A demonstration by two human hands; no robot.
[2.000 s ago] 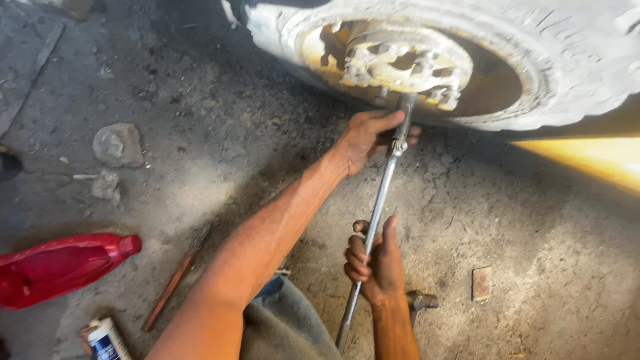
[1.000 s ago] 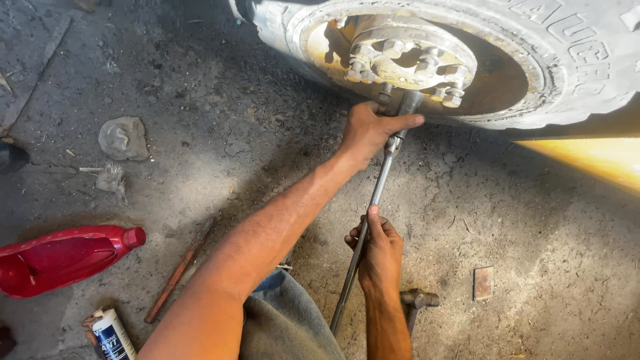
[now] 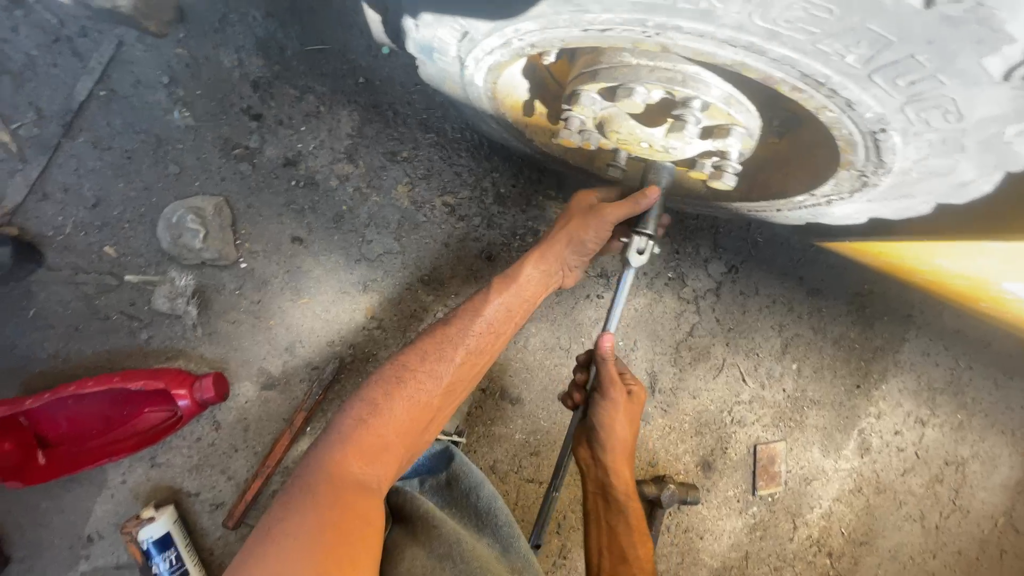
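My left hand (image 3: 596,228) is closed around the socket (image 3: 656,196) at the head of a long metal breaker bar (image 3: 620,300). The socket's upper end meets the lower edge of the wheel hub (image 3: 640,132), which carries several nuts and studs; whether it is seated on a nut cannot be told. Lower down, my right hand (image 3: 612,400) grips the bar's shaft, thumb along it. The bar slants down to the left past my right wrist. Around the hub are a rusty yellowish rim and a large dusty tire (image 3: 904,104).
A red plastic bottle (image 3: 104,416), a sealant tube (image 3: 170,544), a rusty bar (image 3: 280,448) and a stone (image 3: 198,230) lie on the ground at left. A hammer (image 3: 668,492) lies beside my right forearm, a small rusty plate (image 3: 770,468) farther right. A yellow surface (image 3: 952,268) borders the right.
My left hand's fingers and thumb have shifted around the socket. My right hand's thumb pointed off the bar two seconds ago and now lies along it.
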